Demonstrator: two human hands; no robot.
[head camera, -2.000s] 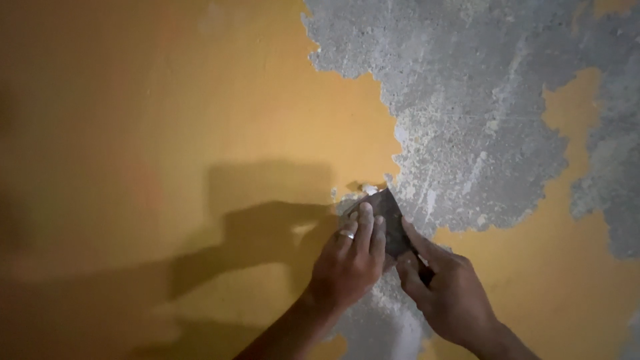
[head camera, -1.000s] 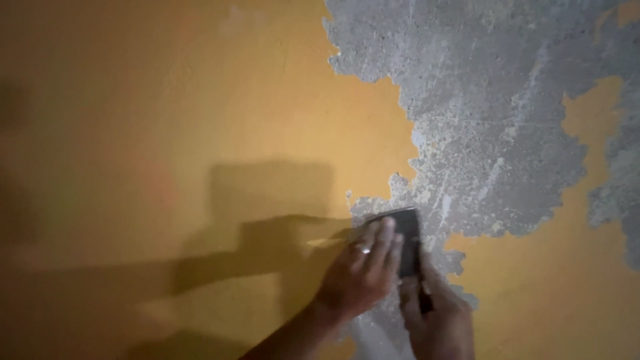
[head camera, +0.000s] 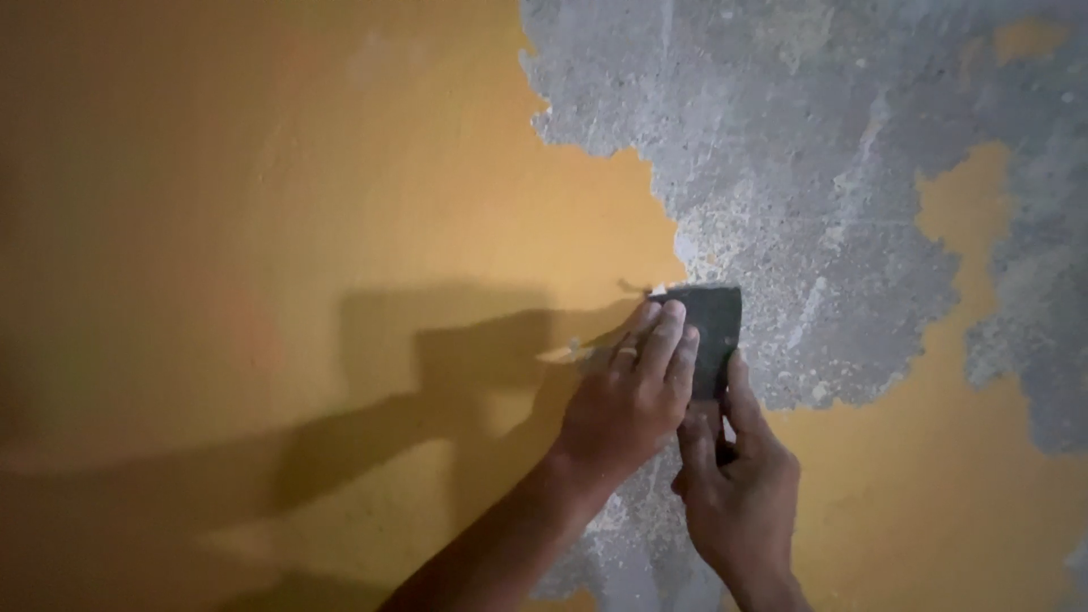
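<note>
A dark, flat scraper blade (head camera: 716, 340) lies against the wall, its top edge at the border between orange paint (head camera: 476, 212) and bare grey plaster (head camera: 790, 187). My right hand (head camera: 748, 493) grips the scraper's handle from below, most of which the fingers hide. The fingers of my left hand (head camera: 637, 382), one wearing a ring, press flat on the blade's left part. A small whitish paint flake (head camera: 659, 290) shows at the blade's upper left corner.
Orange paint covers the wall's left side, where shadows of the arms fall. Ragged orange patches (head camera: 969, 204) remain within the grey plaster on the right. More bare plaster (head camera: 633, 544) shows below the hands.
Both hands and the scraper have moved up the wall since one second ago. Some orange paint above the blade has come off, compared with two seconds ago. The blade stands more upright than then.
</note>
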